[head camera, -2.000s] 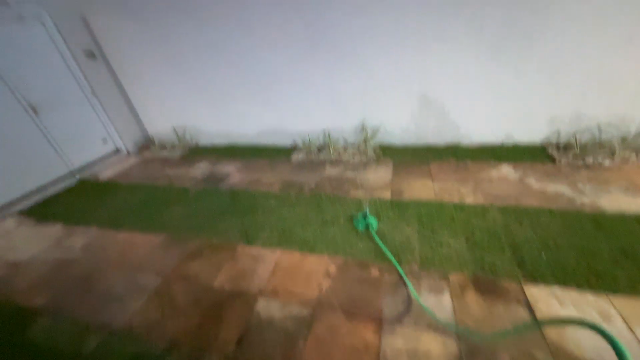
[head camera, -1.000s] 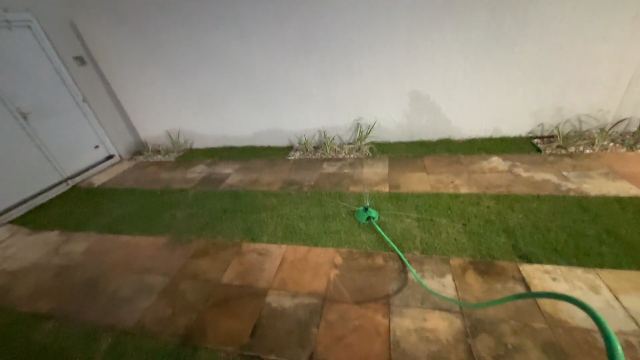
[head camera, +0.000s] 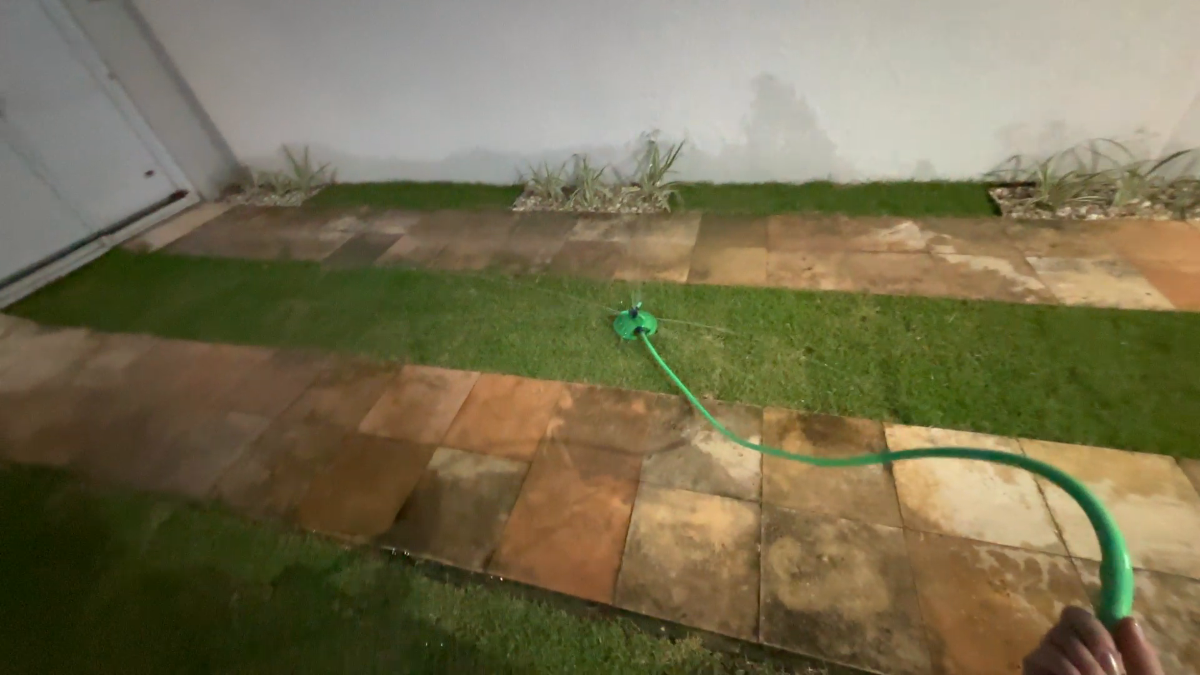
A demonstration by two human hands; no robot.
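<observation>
At the bottom right corner my right hand (head camera: 1087,645) is closed around a green garden hose (head camera: 956,454); only part of the hand shows. From the hand the hose arcs up and left, crosses the stone pavers and joins a green lawn sprinkler (head camera: 636,323). The sprinkler sits on the middle strip of grass (head camera: 450,309), with thin jets of water coming from its top. My left hand is out of view.
Wet stone pavers (head camera: 694,553) run between grass strips. A white wall (head camera: 487,84) with damp patches stands behind planting beds with pebbles (head camera: 595,199) and spiky plants. A white door (head camera: 75,131) is at the left.
My right hand on the hose has come into view at the lower right. The sprinkler stays on the same grass strip.
</observation>
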